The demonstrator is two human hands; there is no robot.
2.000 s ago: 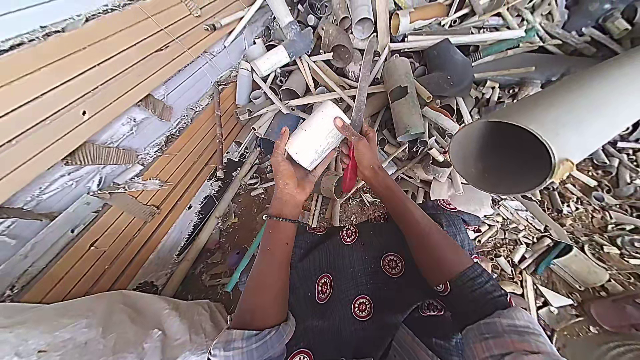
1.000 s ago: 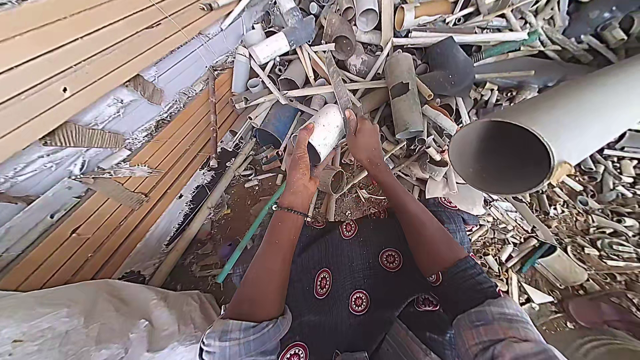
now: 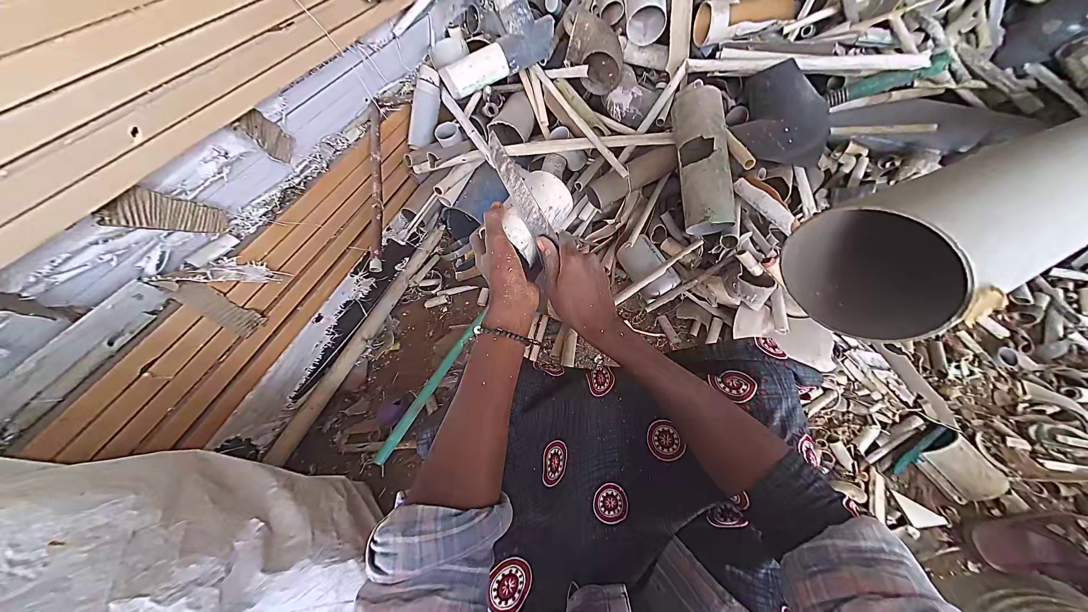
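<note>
My left hand (image 3: 508, 285) grips a short piece of white plastic pipe (image 3: 548, 197) from its near left side, with the pipe tilted away from me. My right hand (image 3: 578, 285) is closed around the handle of a long blade (image 3: 520, 189), and the handle itself is hidden by the fingers. The blade lies across the pipe piece, pointing up and to the left. Both hands are close together above the scrap, and the pipe's near end is partly covered by them. A beaded bracelet (image 3: 508, 336) is on my left wrist.
A large grey pipe (image 3: 977, 221) juts in from the right. Pipe offcuts (image 3: 704, 157) lie heaped ahead. Brown slatted panels (image 3: 195, 76) stand at the left, above a pale sheet (image 3: 170, 527). A green strip (image 3: 429, 387) lies left of my forearm.
Two seconds ago the blade pointed up, right of the pipe piece, with its red handle showing. Now the blade lies across the pipe, and my right hand has moved against my left.
</note>
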